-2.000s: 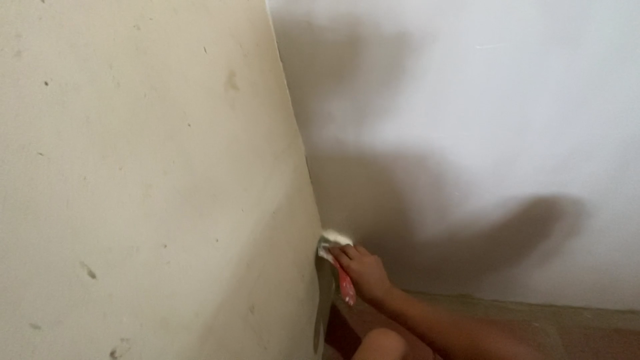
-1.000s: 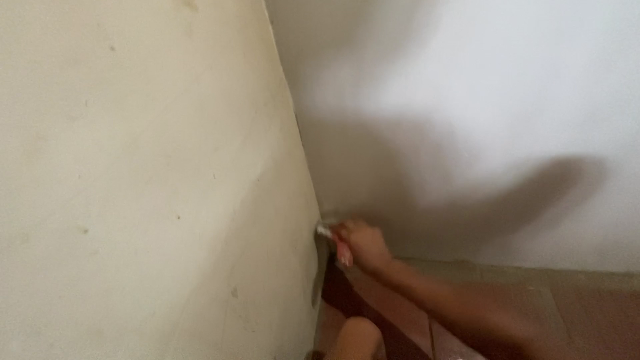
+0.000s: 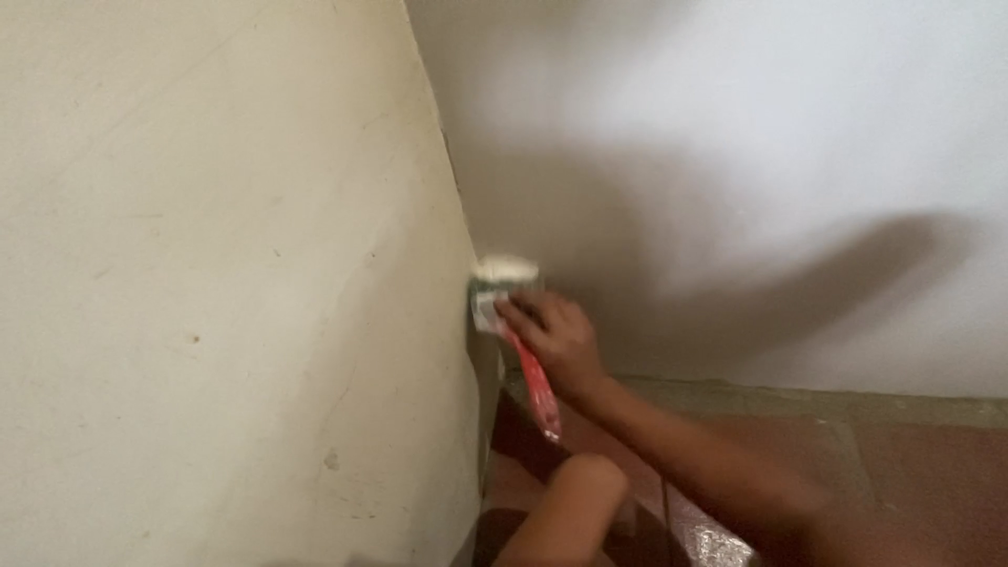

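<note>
My right hand (image 3: 555,335) grips a paintbrush (image 3: 539,390) near its metal ferrule, with the red handle pointing down. The brush's pale bristles (image 3: 508,269) point up and lie at the inside corner, against the white wall (image 3: 787,118) or very close to it. Just left of the bristles is the edge of the cream wall (image 3: 236,276). Motion blurs the hand and brush a little. My left hand is not in view.
Reddish floor tiles (image 3: 929,472) meet the white wall along a grey strip (image 3: 740,398). A rounded bare body part, seemingly a knee (image 3: 591,480), juts up at the bottom, below the brush handle. Shadows fall on the white wall.
Compared with one second ago, my right hand and the brush are higher up the corner above the floor. The hand keeps its hold on the brush throughout.
</note>
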